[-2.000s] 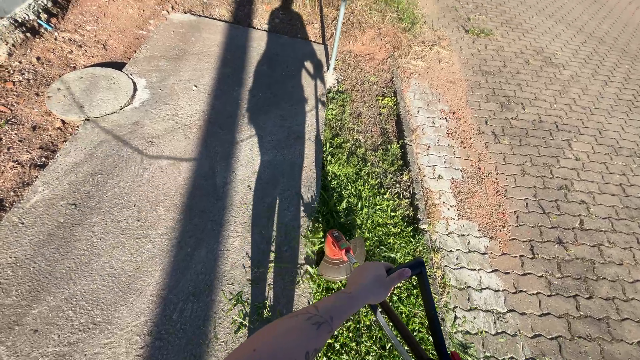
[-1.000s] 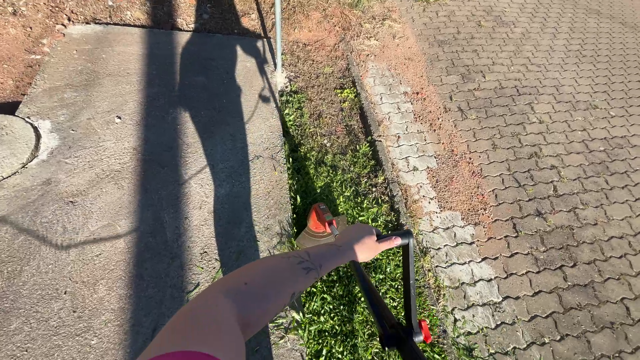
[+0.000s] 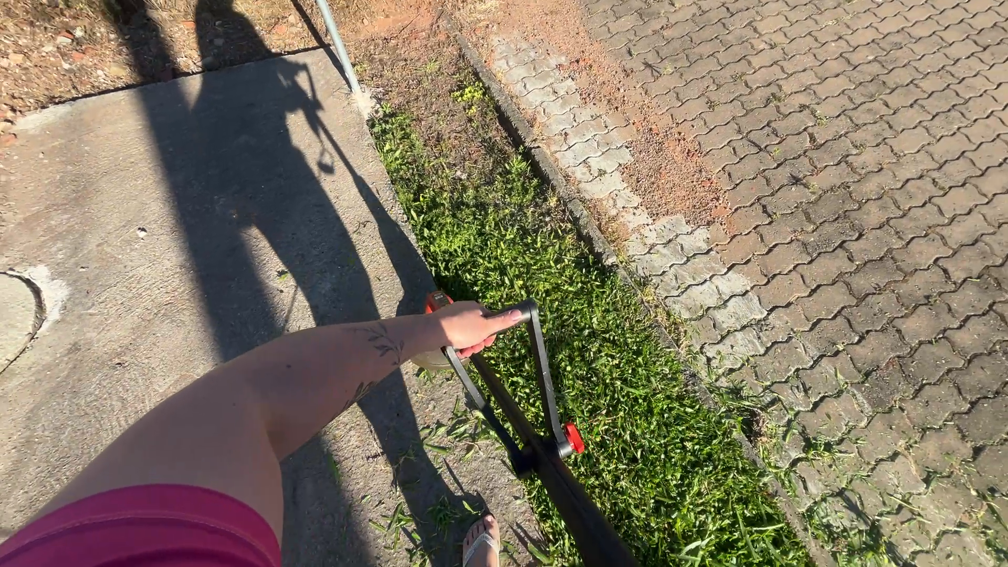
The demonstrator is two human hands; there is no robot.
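Observation:
My left hand [image 3: 471, 324] is closed around the top bar of the black loop handle [image 3: 543, 370] of a string trimmer. A red knob [image 3: 574, 438] sits at the handle's clamp on the dark shaft [image 3: 579, 504]. Beyond my hand, the trimmer's orange head [image 3: 438, 301] shows at the border between the concrete slab and the green grass strip [image 3: 512, 252]; my hand and wrist hide much of it. My right hand is out of view.
A concrete slab [image 3: 94, 189] with shadows lies left, with a round cover [image 3: 16, 315] in it. A metal post [image 3: 339, 47] stands at its far corner. A curb [image 3: 583, 216] divides grass from interlocking pavers [image 3: 866, 236]. My sandaled foot [image 3: 481, 539] is at the bottom.
The trimmer's head has moved left from over the grass to the slab's edge. My left hand keeps its hold on the loop handle. The view has shifted.

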